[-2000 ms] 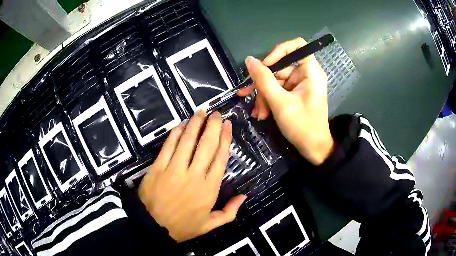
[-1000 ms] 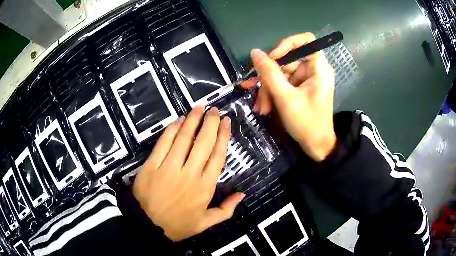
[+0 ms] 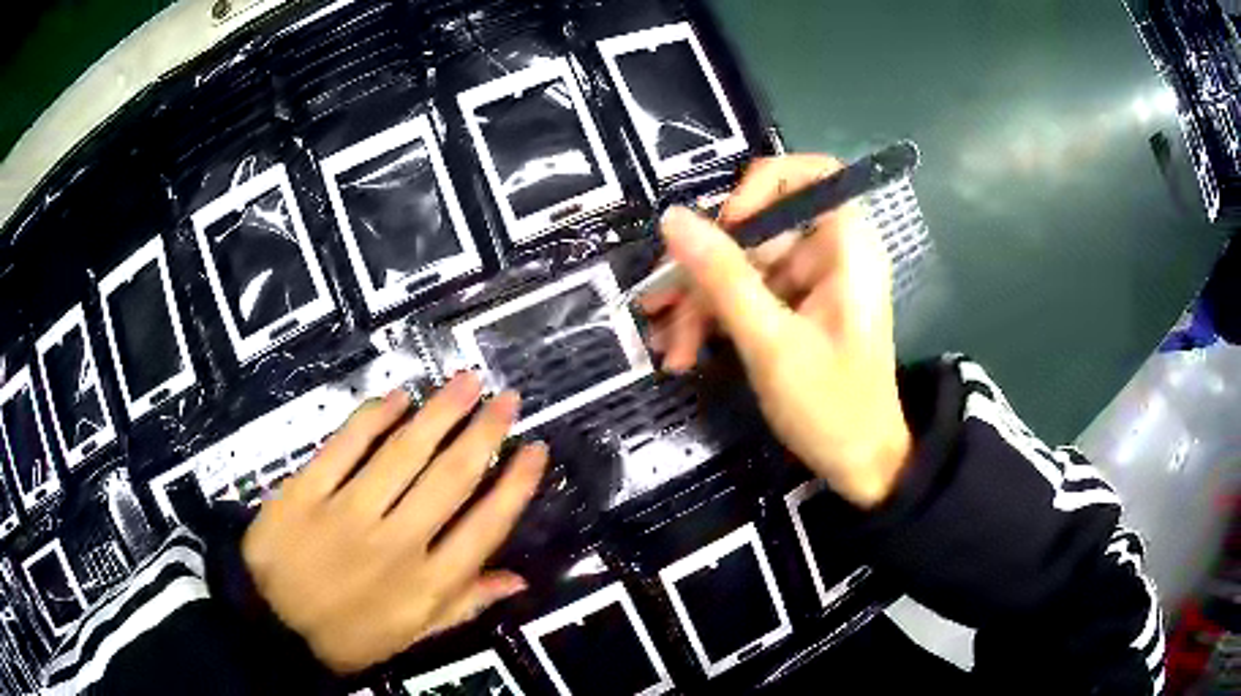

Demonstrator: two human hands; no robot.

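Observation:
My right hand (image 3: 796,320) holds black tweezers (image 3: 837,190) like a pen, with the tip at the right end of a sideways white-bordered black panel (image 3: 551,347) in the tray's middle row. The tip is partly hidden by my fingers. My left hand (image 3: 395,524) lies flat, fingers apart, its fingertips at the panel's lower left edge. It grips nothing that I can see. A pale sheet with rows of small dashes (image 3: 896,224) shows behind my right hand. Whether a strip is at the tip, I cannot tell.
The glossy black tray (image 3: 449,48) holds a back row of white-bordered panels (image 3: 402,211) and a front row with more panels (image 3: 724,598). The dark green bench (image 3: 1034,272) lies to the right. Another shiny black tray (image 3: 1198,123) shows at the far right edge.
The tray and its panels appear shifted to the right in view. My left hand has moved left and down, uncovering the sideways panel. The tweezers have moved from a back-row panel to this one.

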